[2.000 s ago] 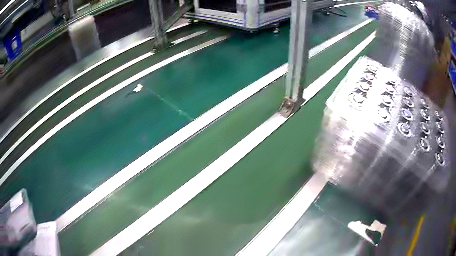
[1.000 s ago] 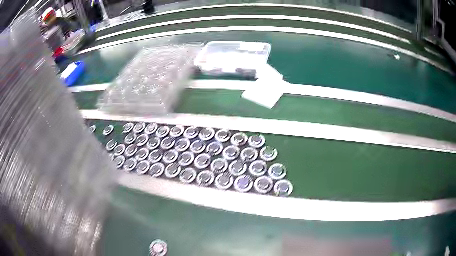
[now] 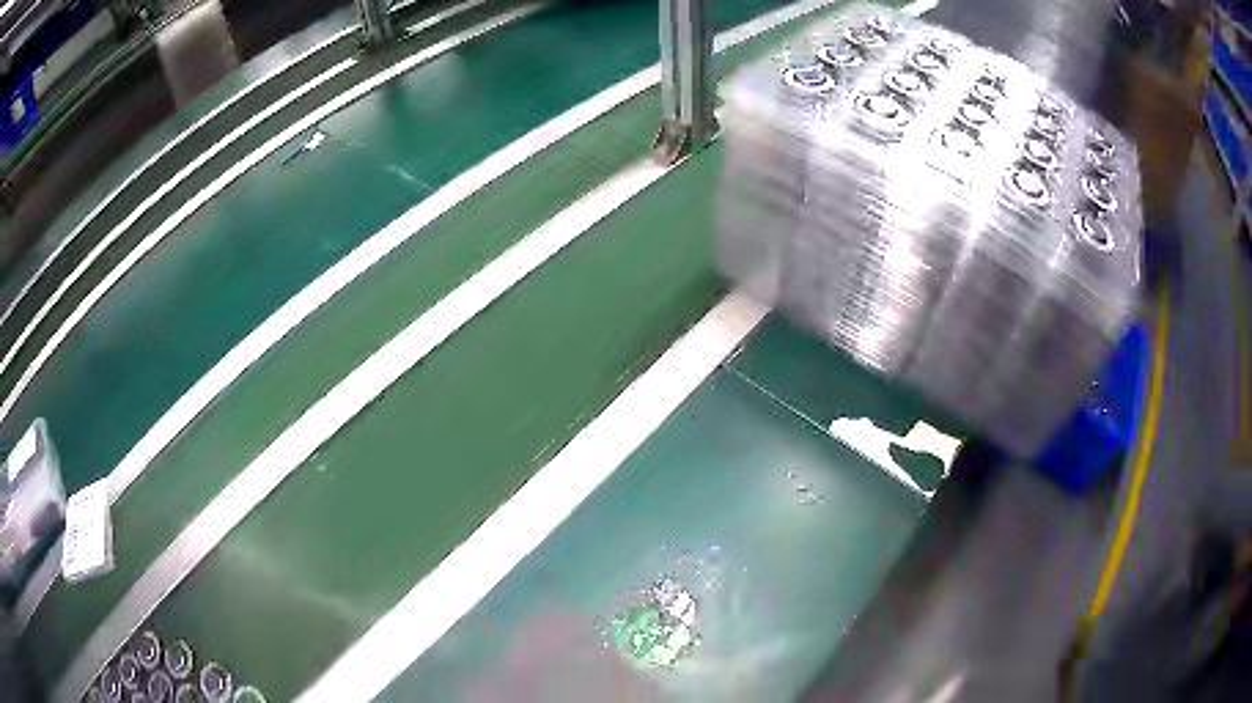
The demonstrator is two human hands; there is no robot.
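Note:
A tall stack of clear blister trays (image 3: 893, 261) stands at the upper right on the bench edge, its ridged sides blurred. Rows of ring-shaped parts (image 3: 968, 131) show on its top. More round silver-ringed parts (image 3: 162, 670) lie close together on the green belt (image 3: 481, 371) at the bottom left, cut off by the frame edge. Neither of my hands can be made out. A faint pinkish blur at the bottom centre is too unclear to name.
A grey metal post (image 3: 684, 69) is bolted beside the belt. A clear container (image 3: 28, 501) and white slip (image 3: 88, 529) lie at left. A torn white piece (image 3: 893, 451) lies on the bench edge. A blue bin (image 3: 1098, 426) is below the stack, beside the yellow-lined aisle.
The view has swung from the parts on the belt back to the tray stack. Most of the belt parts and the loose clear tray have left the picture.

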